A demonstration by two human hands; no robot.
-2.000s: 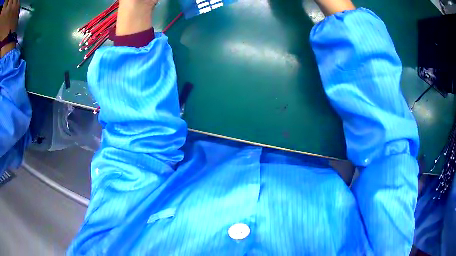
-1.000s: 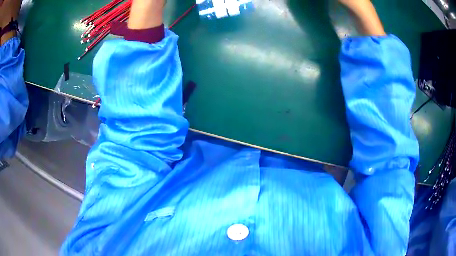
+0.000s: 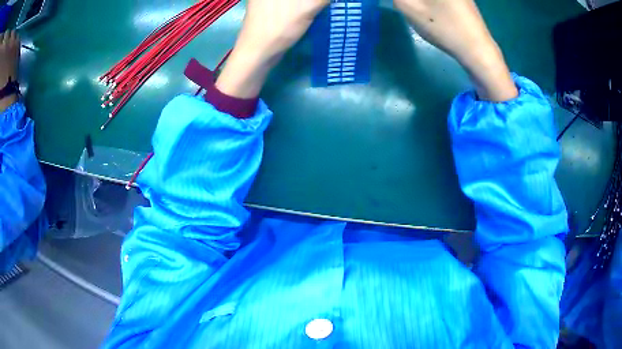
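Observation:
A blue label backing sheet (image 3: 346, 42) with two columns of small white labels lies on the green mat at the top centre, between my hands. My left hand (image 3: 283, 26) is at the top edge, left of the sheet, with its fingers cut off by the frame. A maroon wrist strap (image 3: 232, 102) is on that wrist. My right hand (image 3: 447, 26) is right of the sheet, also cut off at the top, so its fingertips are hidden. A bundle of red lead wires (image 3: 160, 58) lies on the mat left of my left hand.
A single red wire (image 3: 141, 169) reaches the front table edge beside a clear plastic bag (image 3: 112, 163). A neighbour's hand (image 3: 9, 65) is at far left. A black object (image 3: 590, 61) stands at the right, with black lead wires (image 3: 609, 221) hanging at the right edge.
The view has shifted, so more of the mat, the red wires and the label sheet shows. My right hand has moved left, closer to the sheet and my left hand.

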